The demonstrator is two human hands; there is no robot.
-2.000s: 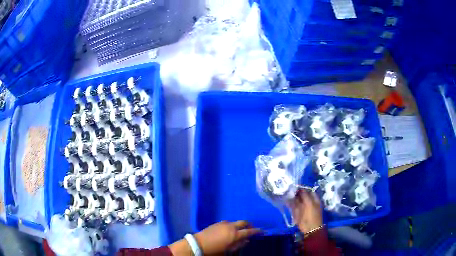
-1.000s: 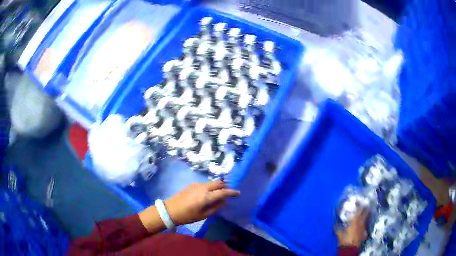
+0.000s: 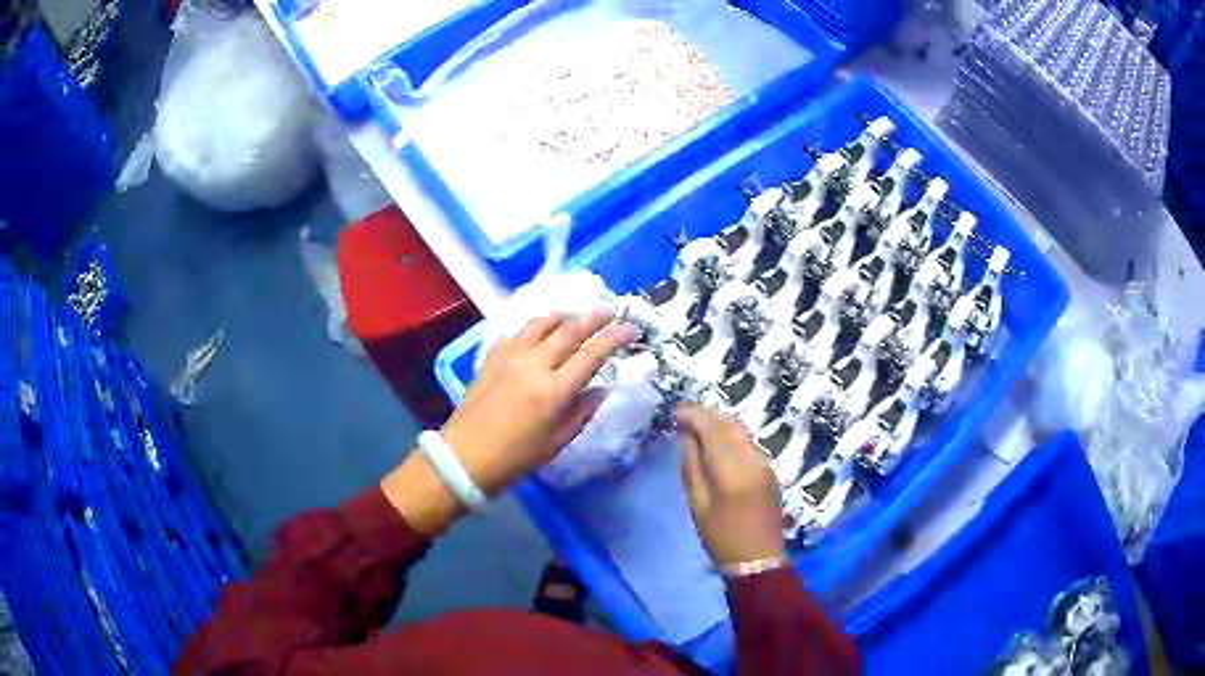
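Observation:
The supply tray [image 3: 1044, 297] holds tight rows of bare white model scooters [image 3: 846, 310] with dark seats. A whitish heap of poly bags [image 3: 601, 429] lies at its near left end. My left hand [image 3: 529, 396] lies on the heap, fingers bent over its top; whether it grips a bag is hidden. My right hand [image 3: 733, 489] is at the near edge of the rows, its fingertips beside a scooter next to the heap; I cannot tell if they hold it. The packing tray [image 3: 971, 581] is cut off at lower right, with bagged scooters [image 3: 1077, 634] partly visible.
A small-parts tray [image 3: 463, 198] with tiny pinkish bits adjoins behind. Ribbed clear sheets [image 3: 1057, 132] are stacked at upper right, with crumpled film [image 3: 1123, 396] below. A red stool [image 3: 403, 297] and a white bulging bag [image 3: 231, 126] are left of the table. Blue trays [image 3: 93, 502] stand at far left.
The view has swung left. My right hand has left the packing tray and come to the supply tray's near end. My left hand has moved onto the bag heap.

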